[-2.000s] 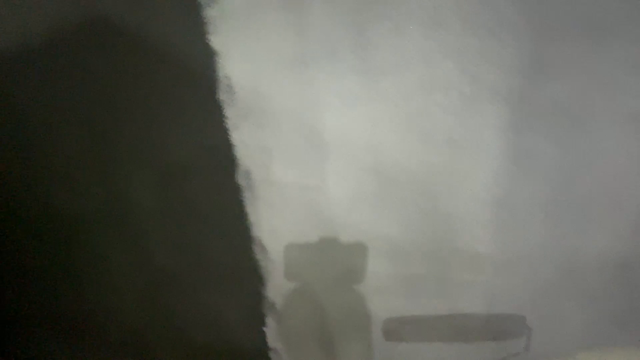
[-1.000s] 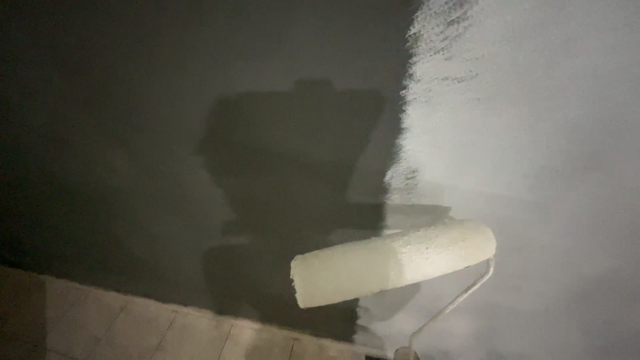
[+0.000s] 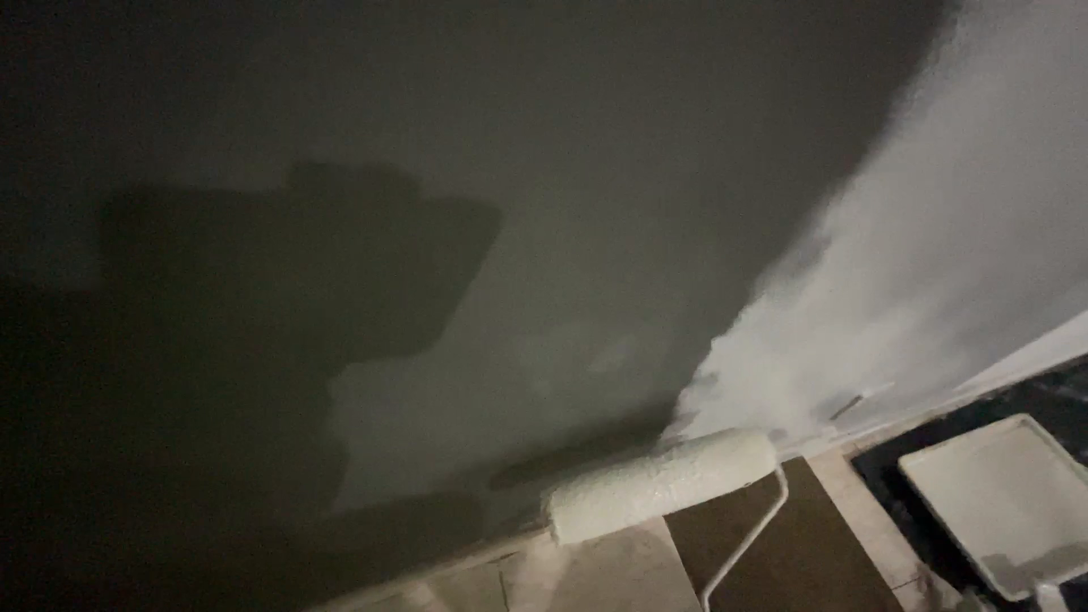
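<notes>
A paint roller (image 3: 663, 486) with a white, paint-covered sleeve is low in the view, near the foot of a dark wall (image 3: 595, 212). Its bent wire frame (image 3: 756, 537) runs down out of the bottom edge, and the handle is hidden. White paint (image 3: 952, 221) covers the wall's right part, with a ragged slanting border against the dark part. Neither my left hand nor my right hand is in view. A shadow of a head and body falls on the wall at left.
A paint tray (image 3: 1003, 501) with white paint stands on a dark sheet (image 3: 901, 484) at the lower right. Pale floor tiles (image 3: 612, 565) and a brown panel (image 3: 790, 544) lie along the wall's base. A small slot-like mark (image 3: 846, 407) shows low on the wall.
The view has swung left and down to the wall's foot, and the tray has come into view. The roller, seen higher against the wall a second ago, is now near its base.
</notes>
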